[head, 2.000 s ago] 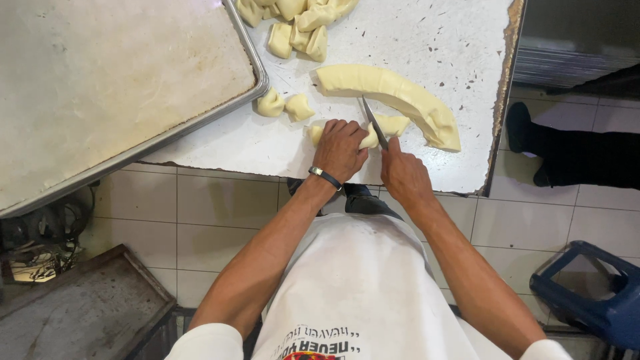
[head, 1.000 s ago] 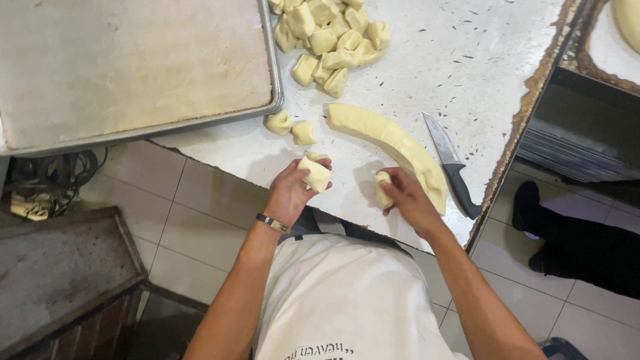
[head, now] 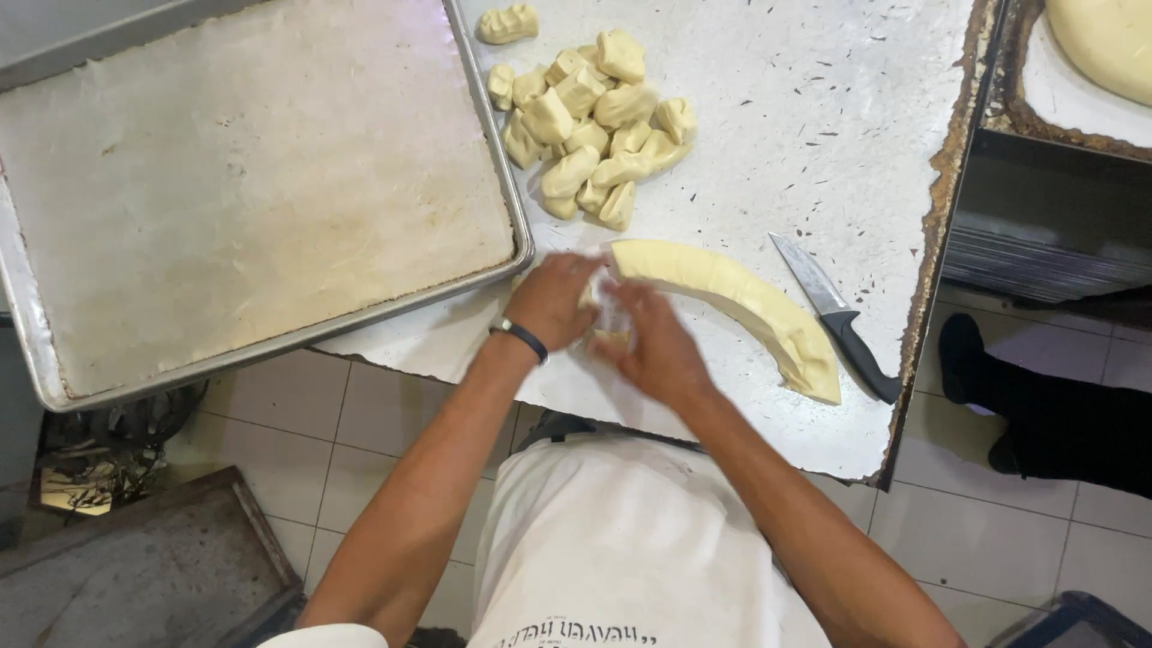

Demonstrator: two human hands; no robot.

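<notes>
My left hand, with a dark band at its wrist, is low over the white tabletop, its fingers curled around or over small dough pieces that it mostly hides. Beside it my right hand is blurred, and a dough piece shows by its fingers; whether it grips that piece is unclear. A long curved dough roll lies just right of both hands. Farther right, a knife with a black handle rests on the table, touched by neither hand. Beyond my hands is a heap of cut dough pieces.
A large metal baking tray with a lined bottom overhangs the table at left. The tabletop has a worn right edge. More dough is at the upper right. A person's dark-clad legs are at right, and an old tray is at lower left.
Two seconds ago my right hand held the knife on the dough; one second ago the knife lay on the table. My hands, apart with a dough piece in each then, have come together over the table.
</notes>
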